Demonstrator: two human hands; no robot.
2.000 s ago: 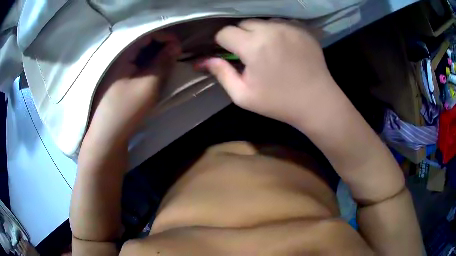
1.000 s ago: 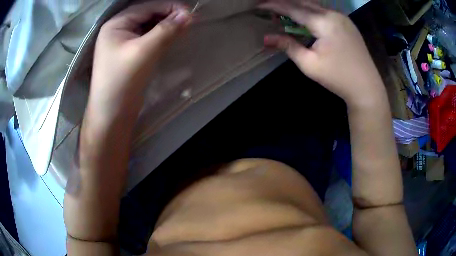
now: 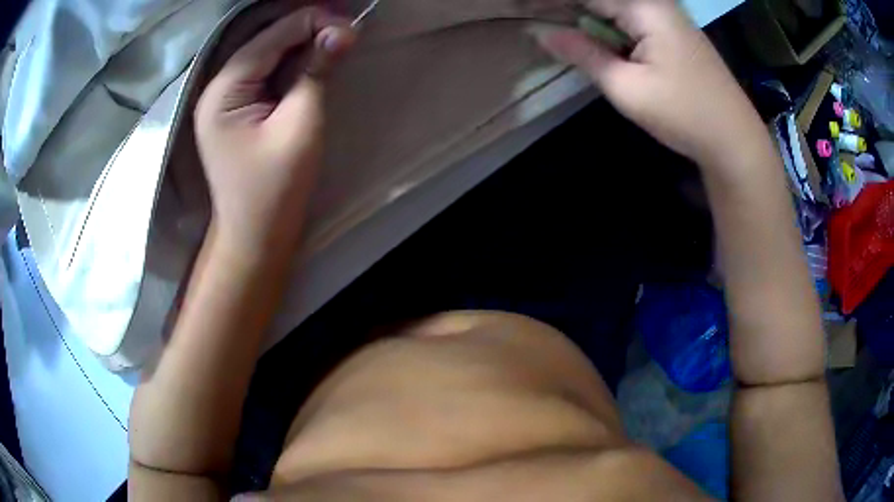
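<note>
A cream garment (image 3: 422, 108) covers the table, with its stitched edge running towards the upper right. Garment layers with a rounded corner (image 3: 108, 294) are folded back at the left. My left hand (image 3: 270, 118) is over the garment, its thumb and finger pinched on a fine pale thread (image 3: 367, 12) that sticks up. My right hand (image 3: 657, 78) is at the upper right, by the garment edge, blurred. It holds the green-handled thread snips (image 3: 603, 32), mostly hidden in the hand; their blades cannot be made out.
The white tabletop (image 3: 59, 392) shows at the lower left. At the right are spools (image 3: 851, 143), a red plastic basket (image 3: 863, 245), a cardboard box (image 3: 799, 29) and blue bags (image 3: 691, 333). My bare torso and dark cloth are below the table edge.
Since two seconds ago, my hands have moved apart, my right hand going up and right with the snips. The upper layer has shifted left, uncovering more cloth. A thread now shows at my left fingertips.
</note>
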